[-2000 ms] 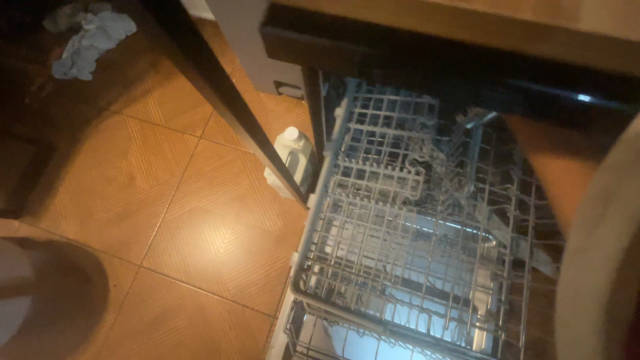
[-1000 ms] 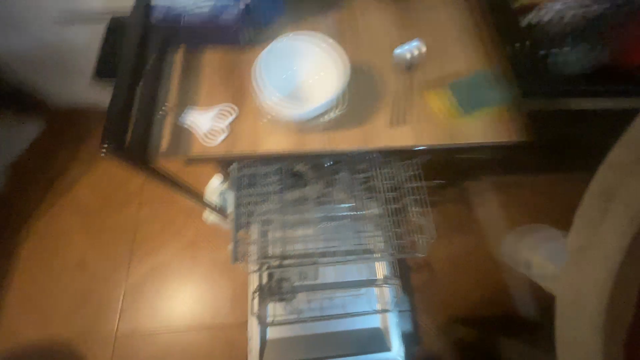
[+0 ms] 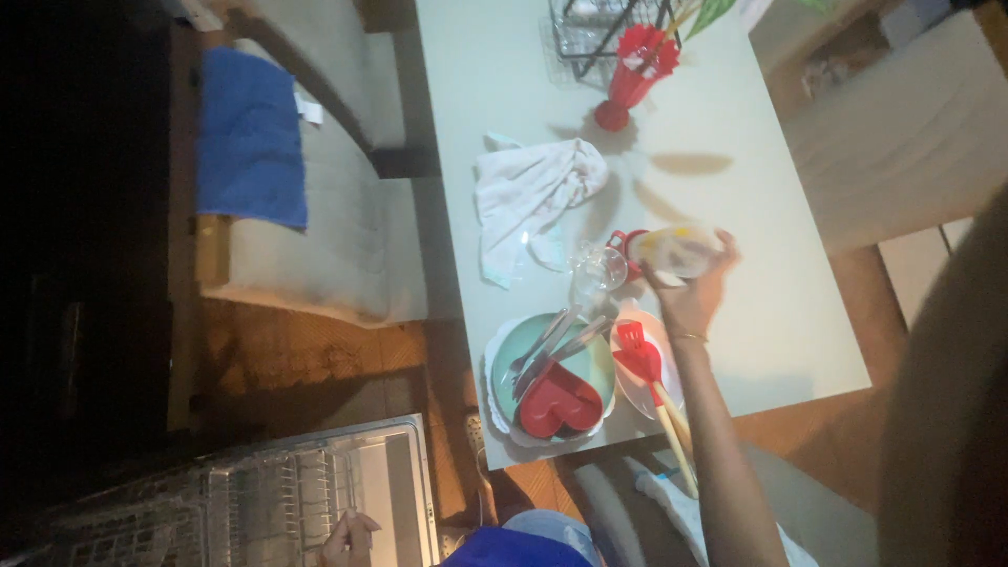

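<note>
My right hand (image 3: 697, 291) reaches over the white table and grips a pale, blurred container (image 3: 679, 250) with yellow marks. Beside it are a red cup (image 3: 628, 253) and clear glasses (image 3: 598, 269). Nearer stands a green plate (image 3: 512, 346) bearing metal cutlery (image 3: 543, 354) and a red heart-shaped dish (image 3: 561, 400). A pink oval dish (image 3: 642, 394) holds red-headed utensils (image 3: 642, 354) with wooden handles. Low in view, my left hand (image 3: 352, 537) is by the open dishwasher's rack (image 3: 315, 488), fingers bent; whether it holds anything is unclear.
On the table lie a crumpled white cloth (image 3: 531, 189), a red vase (image 3: 628, 87) and a black wire rack (image 3: 587, 39). A blue towel (image 3: 250, 138) hangs on a light chair (image 3: 331, 252) at left. More upholstered seating (image 3: 898, 150) stands at right.
The view has swung from the dishwasher and a wooden counter to the white table. Both my hands now show, the right one gripping the pale container.
</note>
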